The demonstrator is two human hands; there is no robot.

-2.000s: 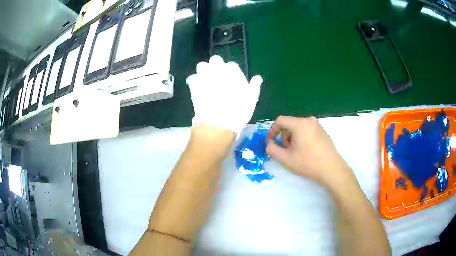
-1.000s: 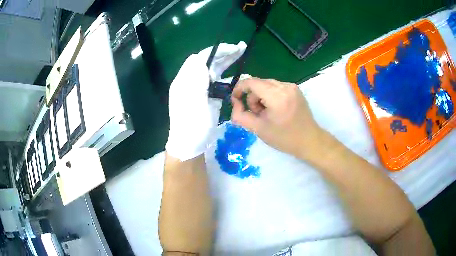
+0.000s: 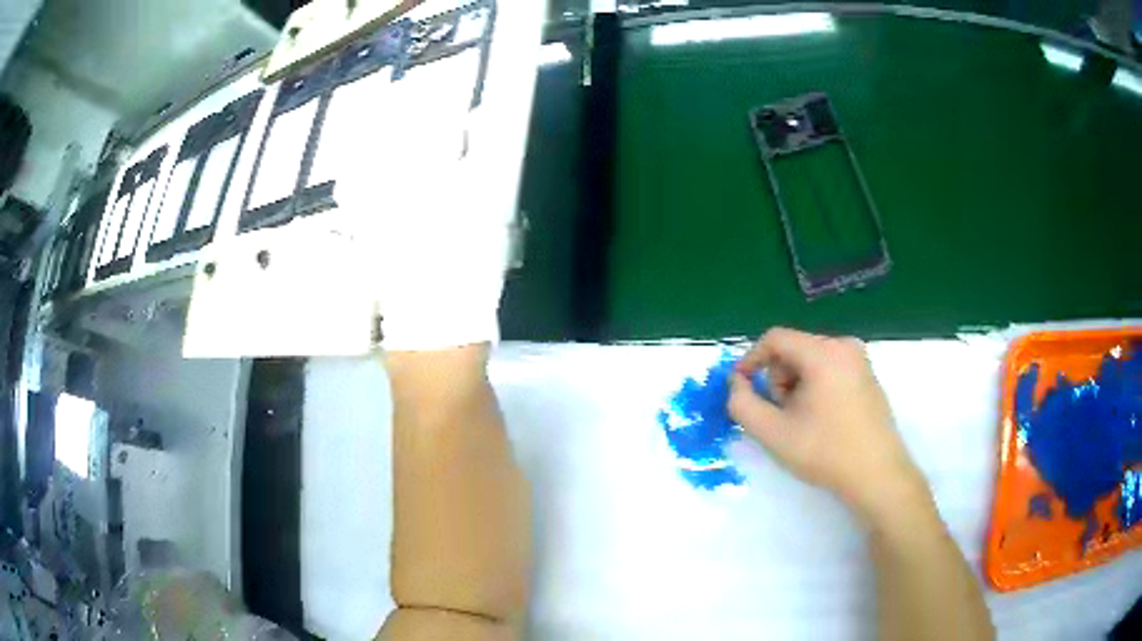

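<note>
My left hand [image 3: 432, 251], in a white glove, is over the near right part of the white fixture plate [image 3: 511, 138]. The glove blends with the plate, so its fingers and any grip cannot be made out. A dark phone middle frame [image 3: 476, 75] shows partly just beyond it. My bare right hand [image 3: 814, 407] is at the right edge of the pile of blue pieces [image 3: 701, 432], with thumb and forefinger pinched on a small blue piece [image 3: 760, 383]. Another middle frame [image 3: 820, 194] lies on the green belt, camera end away from me.
The fixture holds a row of more frames [image 3: 282, 157] at left. Cream end plates [image 3: 294, 294] are at its near and far edges. An orange tray [image 3: 1002, 551] with a large blue heap is at right. A white sheet [image 3: 601, 526] lies under my forearms.
My left hand has moved left from above the belt to the fixture. The frame it held is no longer seen in mid-air. My right hand has left that frame and is back at the blue pile.
</note>
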